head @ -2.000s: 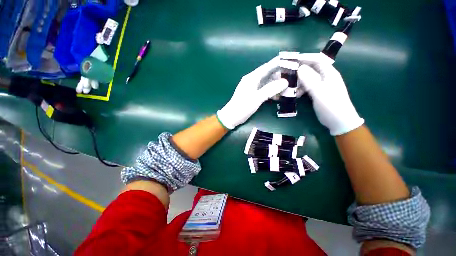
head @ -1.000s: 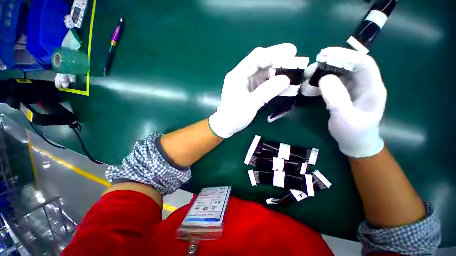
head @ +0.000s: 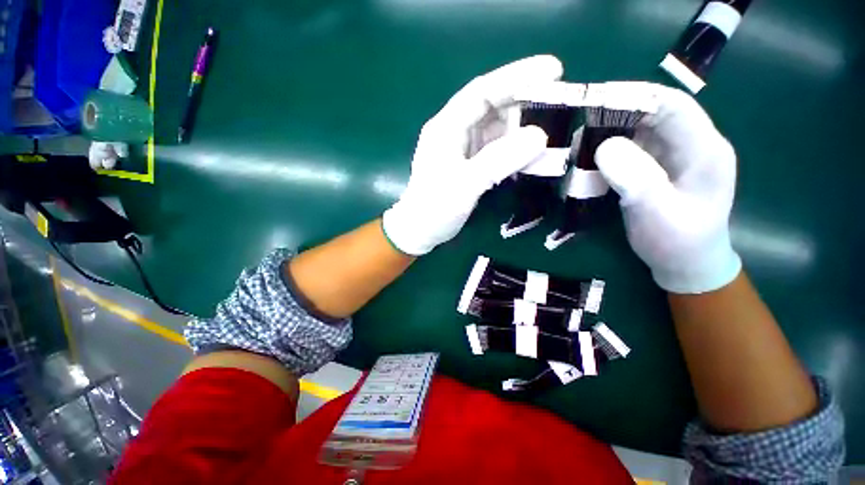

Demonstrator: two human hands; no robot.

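Note:
My left hand (head: 474,156), in a white knit glove, holds a black wire harness (head: 547,128) by its upper part. My right hand (head: 673,180), gloved alike, holds a second harness (head: 598,142) beside it. Their white top connectors (head: 555,93) are level, end to end, with the dark wires fanned below. Each has a white middle band, and the lower ends hang apart, tilted. Fingers hide the outer edges of both. A group of several harnesses (head: 528,313) lies on the green mat nearer my body.
Another harness (head: 707,43) lies at the upper right. A dark pen with a purple part (head: 196,83), a green roll (head: 119,116) and blue bins (head: 71,66) are at the upper left. A black corded item (head: 76,213) lies at the left bench edge. An ID badge (head: 384,403) hangs over red clothing.
Both hands have moved from close together to slightly apart, each with its own harness. Since a second ago, the right harness has turned more upright and its top connector has met the left one's level.

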